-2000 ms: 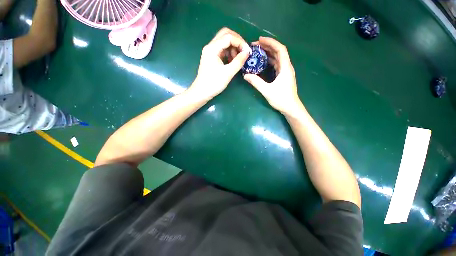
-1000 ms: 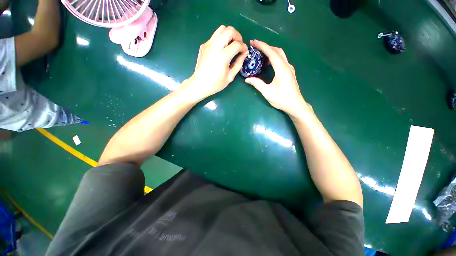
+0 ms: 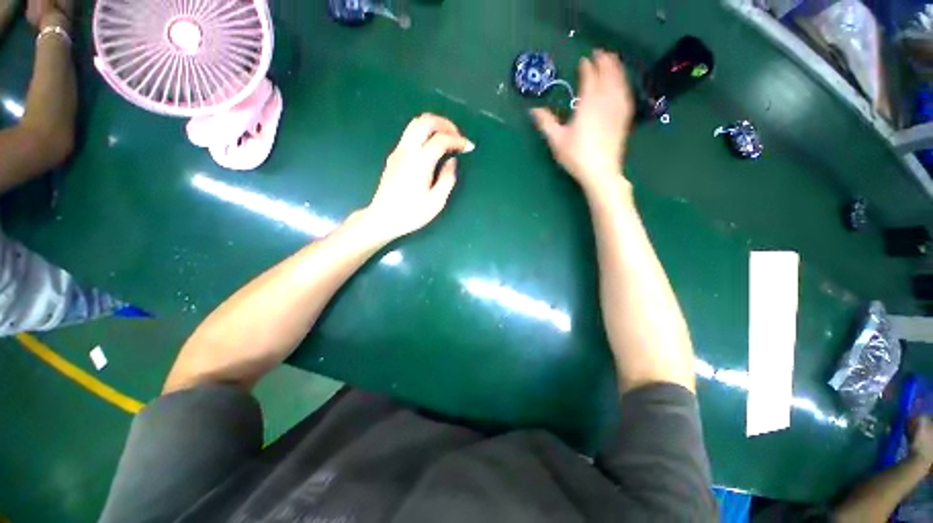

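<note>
A round dark blue unit (image 3: 534, 74) with a silvery face lies on the green surface at the top centre, its thin pale lead running right to a small white end. My right hand (image 3: 593, 123) is just right of and below it, fingers spread and slightly blurred, holding nothing visible. My left hand (image 3: 417, 174) is over the bench left of centre, thumb and fingers curled but apart. A small pale cover or piece shows at its index fingertip; I cannot tell which. A black cylinder (image 3: 683, 67) with a green spot lies right of my right hand.
More round units lie at right (image 3: 744, 139) and top left (image 3: 351, 9). A pink fan (image 3: 186, 92) stands at left. A white strip (image 3: 772, 342) and a clear bag (image 3: 868, 358) lie at right. Other people's arms show at left (image 3: 46, 112) and lower right (image 3: 890, 480).
The round unit has left my hands and now lies on the bench. My right hand has opened and moved up and right; my left has moved down and left. The view has shifted.
</note>
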